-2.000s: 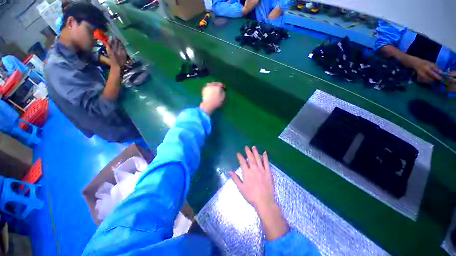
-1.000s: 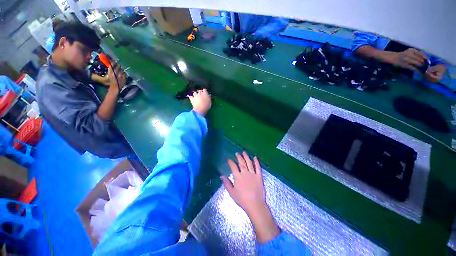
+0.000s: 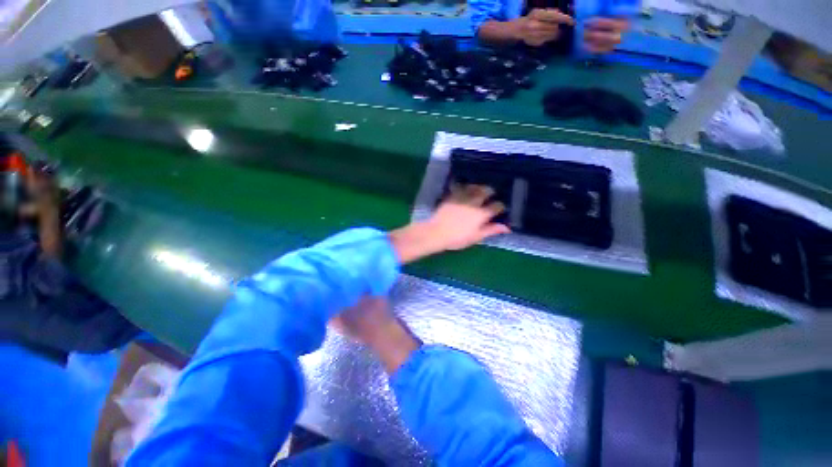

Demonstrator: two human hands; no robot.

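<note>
My left hand (image 3: pixel 461 219) reaches across with its fingers spread over the left end of a black frame assembly (image 3: pixel 570 202). Its fingertips are blurred, and I cannot tell if they touch it. The assembly lies flat on a silver foil mat (image 3: pixel 628 253) on the green belt. My right hand (image 3: pixel 368 321) is low over the nearer silver bubble-foil mat (image 3: pixel 456 342), blurred and partly hidden by my left sleeve. Its fingers are not visible.
A second black assembly (image 3: pixel 780 251) lies on a mat at right. A dark panel (image 3: pixel 648 420) lies at lower right. Black part heaps (image 3: pixel 456 71) and a clear bag (image 3: pixel 743 123) are at the far side. A person (image 3: pixel 46 264) is at left. A cardboard box (image 3: pixel 109 410) stands at lower left.
The view has turned right. My left hand has left the small black part on the belt and moved right to the frame assembly. My right hand has moved left, partly behind my left sleeve.
</note>
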